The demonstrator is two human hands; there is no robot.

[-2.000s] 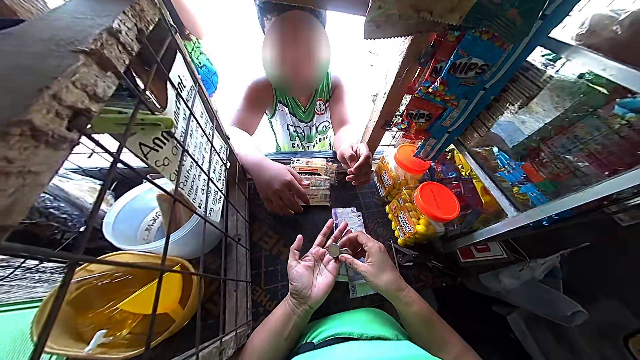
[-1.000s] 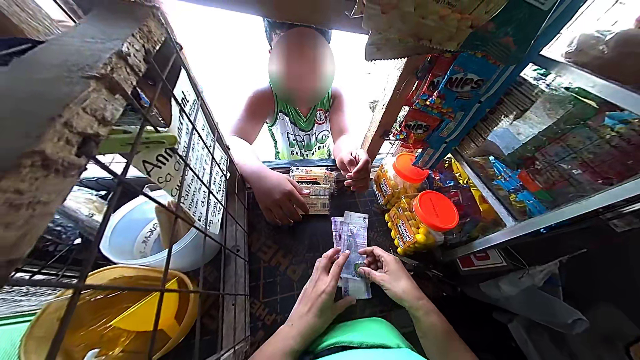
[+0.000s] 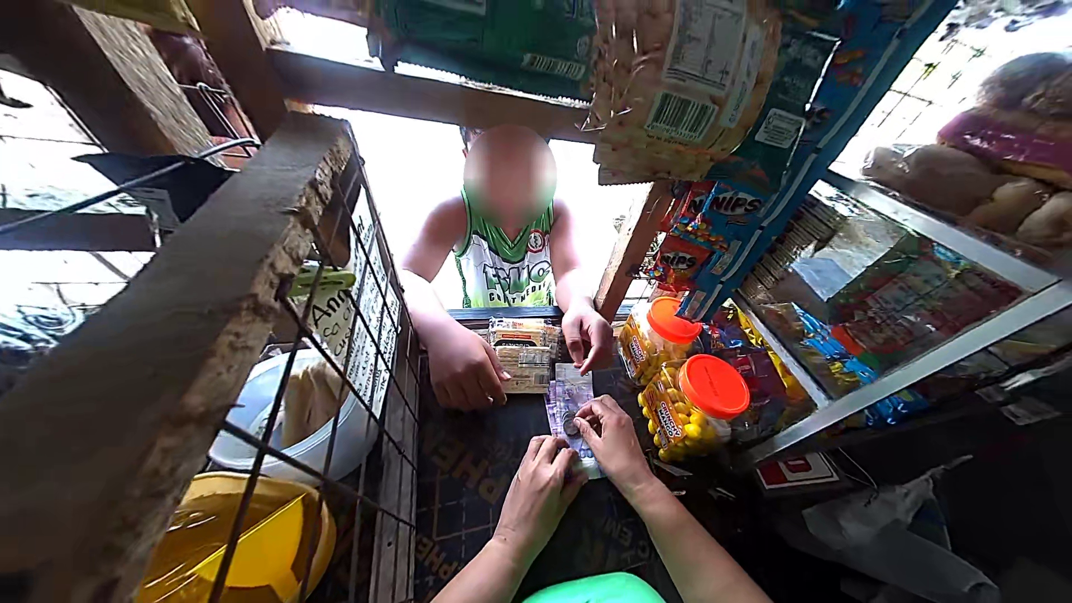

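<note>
Purple-grey banknotes [image 3: 569, 389] lie on the dark counter [image 3: 461, 444], their far end near the other person's hand. A coin [image 3: 571, 424] rests on them, with the fingertips of my right hand [image 3: 610, 435] at its edge. Over the near left edge of the notes is my left hand [image 3: 546, 473], its fingers bent; whether they pinch a note cannot be told. Clear plastic packs of noodles or a similar dry food [image 3: 521, 356] lie beyond the notes. One hand of the person opposite [image 3: 467, 368] touches the packs' left side; the other [image 3: 586, 335] hangs just above the notes' far end.
Two plastic jars with orange lids [image 3: 713, 387] and yellow contents stand right of the notes. On the left, a wire grille in a wooden frame [image 3: 368, 494] borders the counter, with a white tub [image 3: 243, 452] and a yellow basin [image 3: 322, 544] behind it. Snack packs [image 3: 682, 260] hang at upper right.
Two seconds ago my hands held a coin above the notes; now a coin lies on them. The notes and my hands have moved toward the person opposite since one second ago. The view has tilted upward.
</note>
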